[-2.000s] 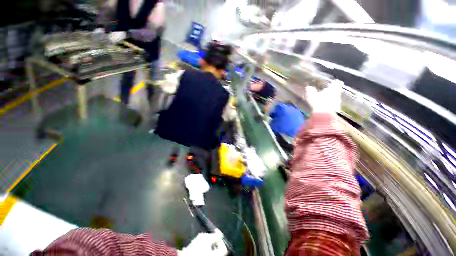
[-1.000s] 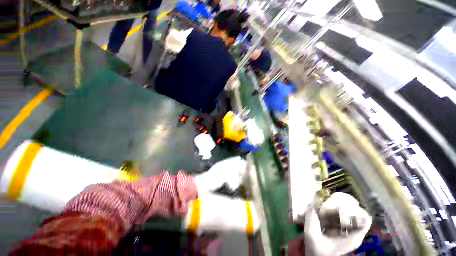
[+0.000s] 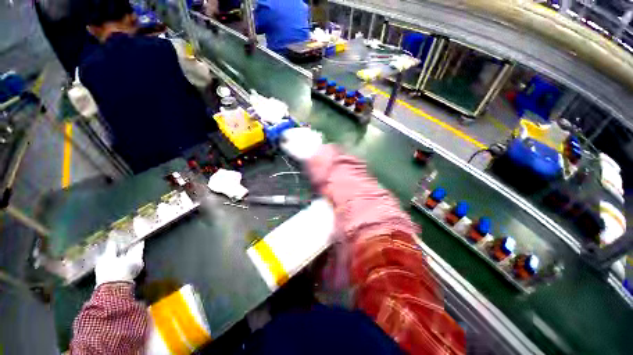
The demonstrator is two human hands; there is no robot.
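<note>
A long silver-white carrier fixture (image 3: 163, 215) lies on the dark green mat at the left, with a row of seats and no blue-topped coils in it. My left hand (image 3: 119, 263), in a white glove, grips its near edge towards the left end. My right hand (image 3: 302, 142), also white-gloved and blurred, is stretched forward beside the blue bin (image 3: 279, 130); its fingers and anything in them cannot be made out. A dark dispensing syringe (image 3: 277, 200) lies on the mat beside a loose white cloth or glove (image 3: 228, 184).
Dark-and-copper coil parts (image 3: 201, 166) lie near the yellow bin (image 3: 239, 130). White armrests (image 3: 291, 243) line the near bench edge. The green conveyor (image 3: 389, 156) on the right carries fixtures with blue-topped coils (image 3: 482, 229). A person (image 3: 139, 97) sits ahead left; another is beyond the conveyor.
The view has turned right. The fixture that was by my right hand over the conveyor is now on the mat under my left hand. My right hand has moved forward to the bins.
</note>
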